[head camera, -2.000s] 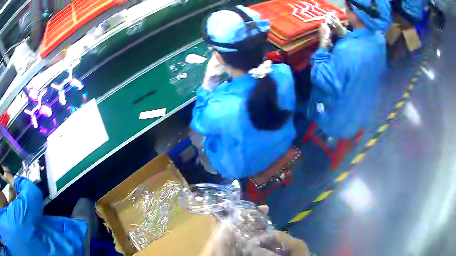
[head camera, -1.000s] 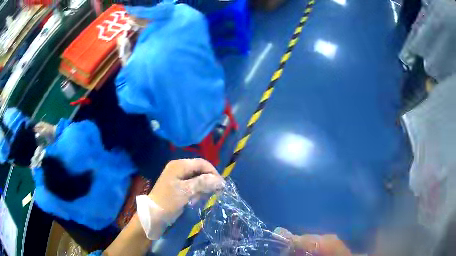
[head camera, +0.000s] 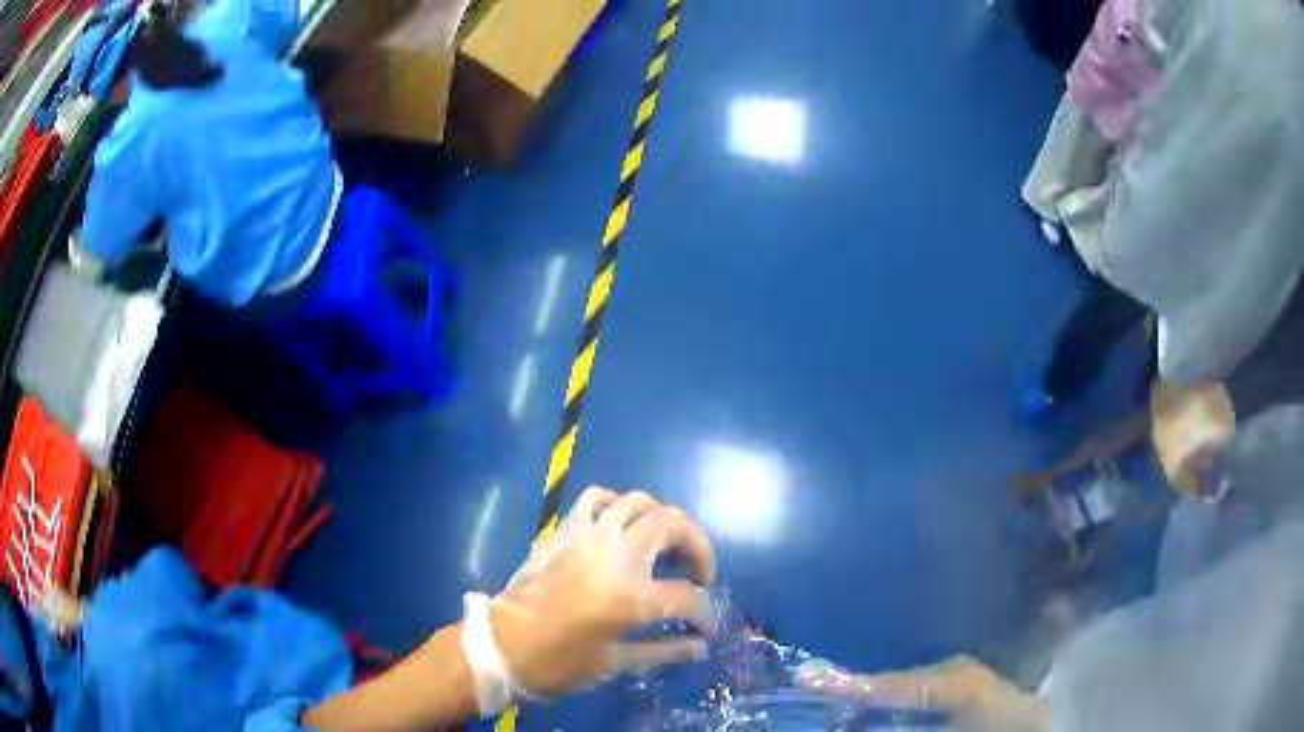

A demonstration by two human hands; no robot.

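Observation:
A crinkly, shiny clear plastic item [head camera: 744, 679] is between my two hands at the bottom centre, cut off by the lower edge. I cannot tell if it is a bag or a wrapped part. My left hand [head camera: 608, 601], in a thin whitish glove with its cuff at the wrist, has its curled fingers on the left end. My right hand [head camera: 951, 689] is blurred and low in the picture, its fingers on the right end.
A yellow-black tape line [head camera: 608, 265] crosses the glossy blue floor. Coworkers in blue coats [head camera: 215, 157] are at left beside red trays [head camera: 43, 486], red crates [head camera: 229, 486] and a blue stool [head camera: 372, 308]. Open cartons [head camera: 386, 72] stand at top left. People in pale coats [head camera: 1216, 172] are at right.
The view has swung right and along the floor, away from the bench and the carton of clear items. Both hands still hold the clear plastic low in front.

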